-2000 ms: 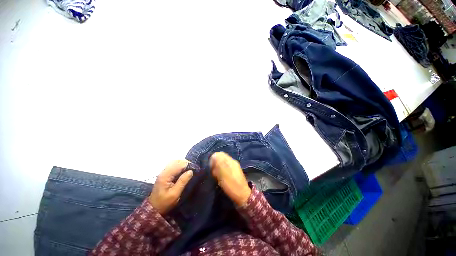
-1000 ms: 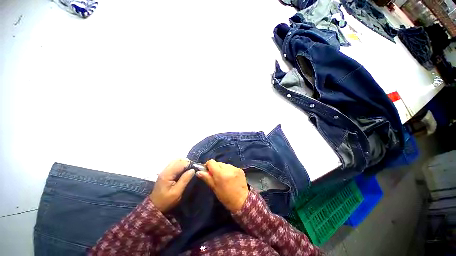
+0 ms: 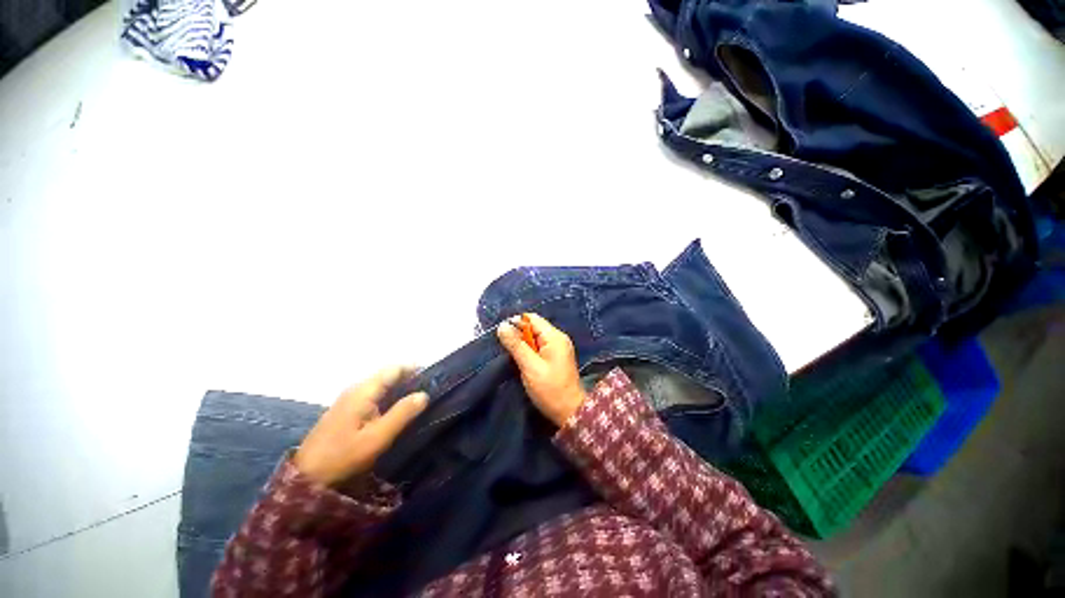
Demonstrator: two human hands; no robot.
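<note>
The dark-blue denim garment (image 3: 491,438) lies nearest me, partly on the white table, its pale-stitched edge stretched diagonally between my hands. My right hand (image 3: 545,364) pinches that edge at the upper end; a small red-orange tool (image 3: 528,334) shows between its fingers, mostly hidden in the fist. My left hand (image 3: 362,428) lies at the lower left end of the edge, thumb apart from the fingers; the fingertips touch the cloth, and whether they grip it is unclear. An oval opening (image 3: 683,388) with a greyish inside lies right of my right sleeve.
Another dark denim garment (image 3: 870,117) with round silvery buttons lies at the table's right edge. A red-orange strip (image 3: 999,120) is beyond it. A green crate (image 3: 847,450) and a blue crate (image 3: 963,403) stand below at right. Striped cloth (image 3: 181,37) lies far left on the white table (image 3: 350,175).
My hands were together at the seam; my left hand has moved away down-left and its thumb has opened. The red-orange tool now shows in my right hand. The view has shifted.
</note>
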